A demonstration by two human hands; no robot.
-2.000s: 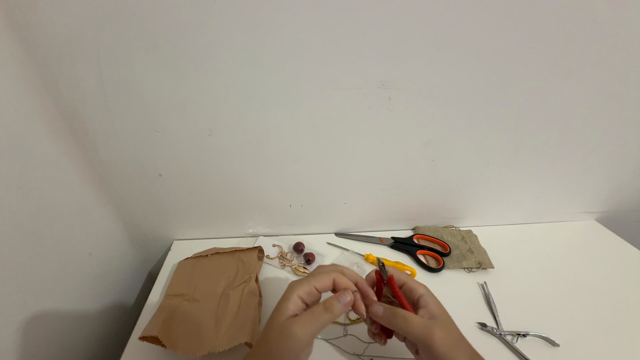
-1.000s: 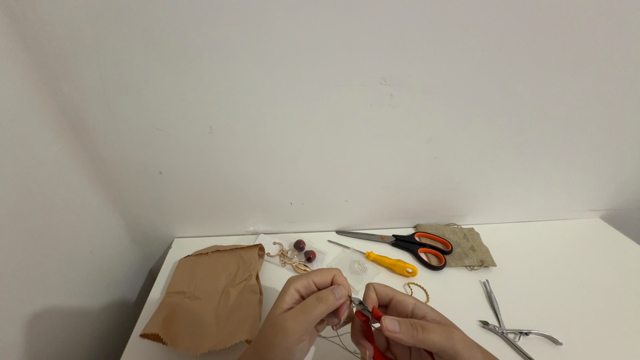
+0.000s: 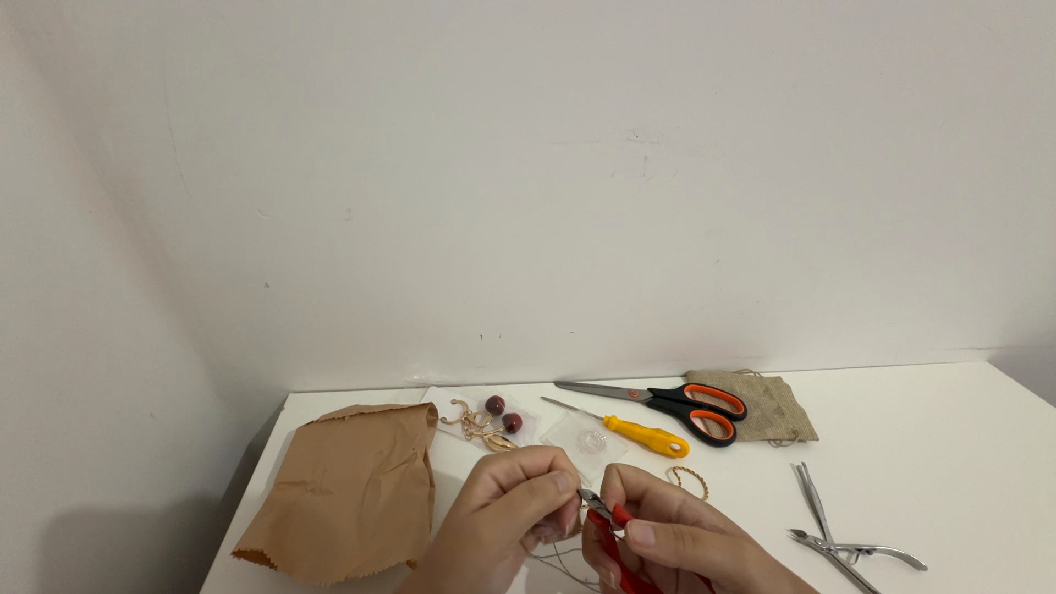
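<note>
My right hand [image 3: 672, 532] is closed around red-handled pliers [image 3: 615, 528], whose metal jaws point up and left. The jaw tips meet the fingertips of my left hand [image 3: 520, 511], which pinches something too small to make out. Thin grey cord [image 3: 565, 565] hangs below and between the hands. Behind my right hand a gold twisted ring-shaped piece [image 3: 691, 481] lies on the white table. A small clear bag [image 3: 586, 445] with a coiled clear strand is just beyond my fingers.
On the left lies a brown paper bag [image 3: 355, 495]. Gold jewellery pieces [image 3: 474, 422] and dark red beads [image 3: 512, 423] rest on clear plastic. A yellow-handled screwdriver [image 3: 648, 436], black-and-orange scissors [image 3: 693, 406] and a burlap pouch [image 3: 755, 408] lie behind; metal nippers [image 3: 850, 549] and tweezers [image 3: 813, 499] lie right.
Since two seconds ago the pliers have turned from upright to pointing left at my left fingertips. The gold twisted piece, hidden two seconds ago, shows behind my right hand.
</note>
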